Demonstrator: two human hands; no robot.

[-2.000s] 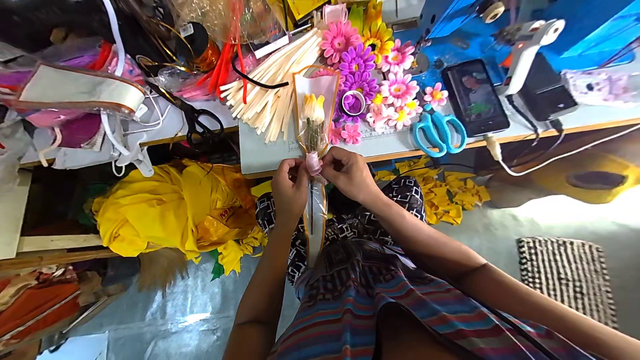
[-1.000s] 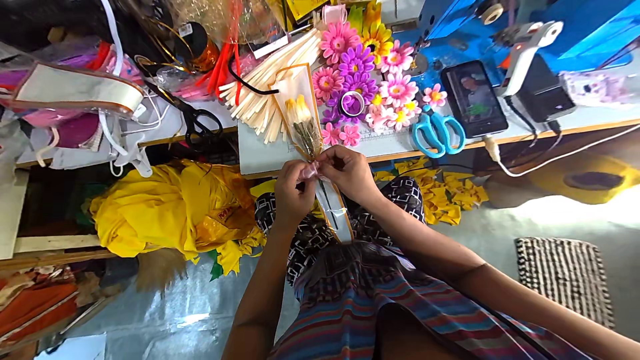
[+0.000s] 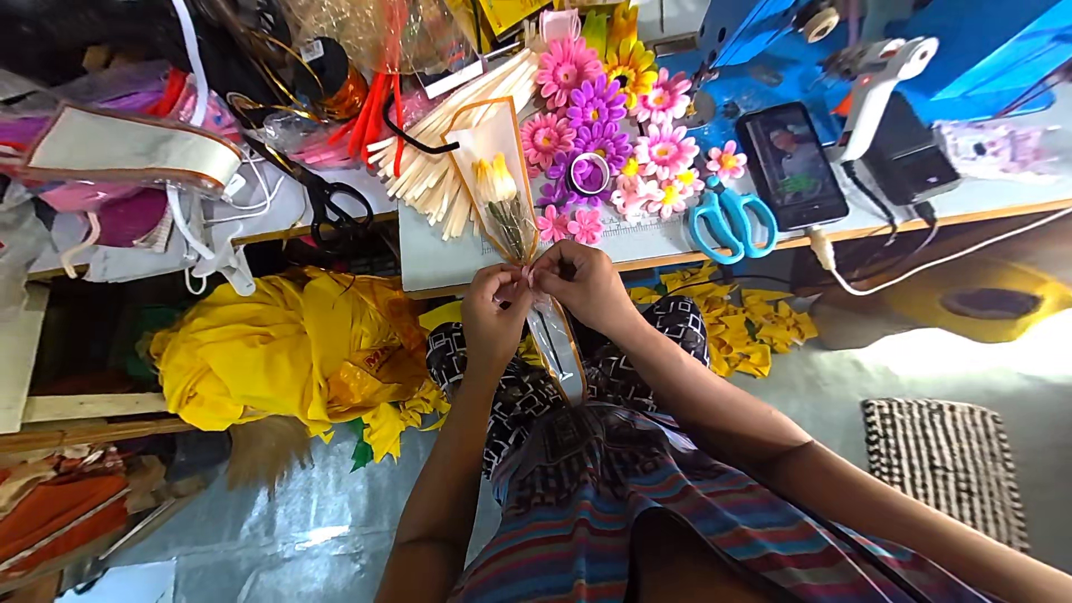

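A small bouquet of pale yellow flowers (image 3: 495, 179) stands in a clear, gold-edged wrapper (image 3: 512, 126), its top over the table edge and its lower end over my lap. My left hand (image 3: 496, 306) and my right hand (image 3: 586, 280) meet at its narrow waist, both pinching a pink ribbon (image 3: 528, 273) there. The fingers partly hide the ribbon, so its tie cannot be made out. Beyond the wrapper lie pale sticks (image 3: 448, 163). Pink and purple artificial flowers (image 3: 596, 102) lie to its right, with a tape roll (image 3: 588, 173) on them.
Light-blue scissors (image 3: 731, 224), a smartphone (image 3: 791, 167) with a cable and a white glue gun (image 3: 889, 88) are on the table (image 3: 653, 247) at right. Black scissors (image 3: 339, 209), a spool (image 3: 322, 67) and plastic-wrapped materials lie left. Yellow fabric (image 3: 276, 352) is heaped below.
The bouquet was more upright two seconds ago; its top now leans left and its lower end has swung right. Both hands have stayed at the ribbon, with the fingers shifting around it.
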